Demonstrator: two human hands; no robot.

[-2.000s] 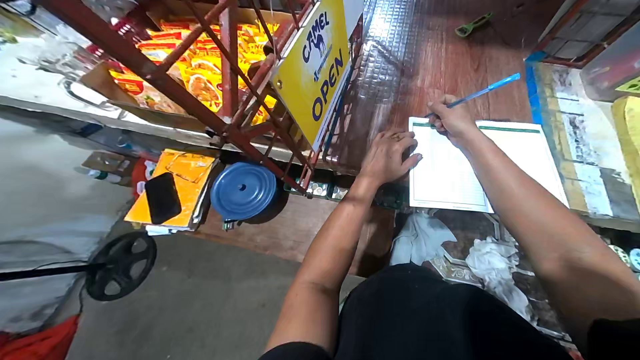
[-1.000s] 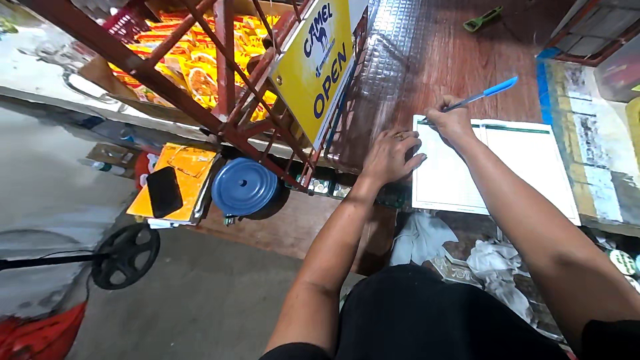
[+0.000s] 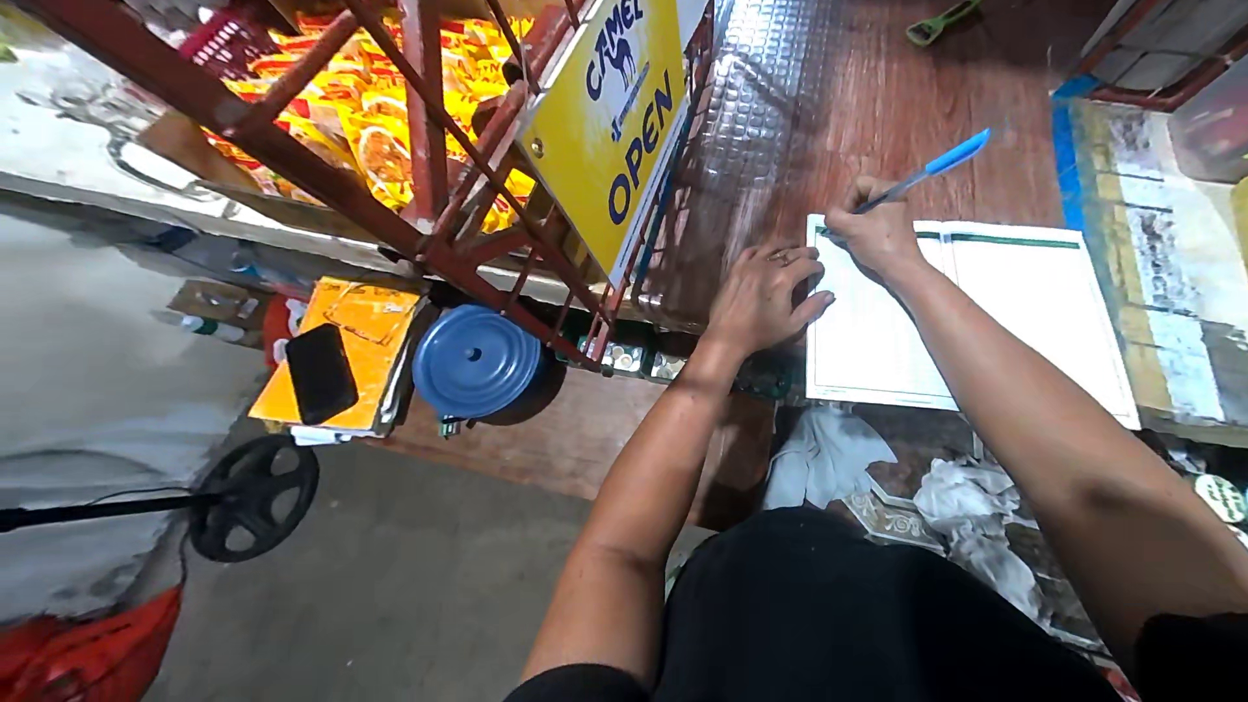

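Note:
My right hand grips a ballpoint pen with a blue cap on its upper end. The pen slants up to the right, and my fingers hide its tip near the top left of an open ruled notebook. The notebook lies on a reddish wood-look counter, a green band along the top of its pages. Holding nothing, my left hand rests flat on the counter with fingers apart, its fingertips at the notebook's left edge. A ring is on one finger.
Left of the counter stands a red metal grille bearing a yellow sign. Behind it are yellow packets in a carton. Lower left, a blue lidded pot sits beside a yellow envelope with a black phone on top.

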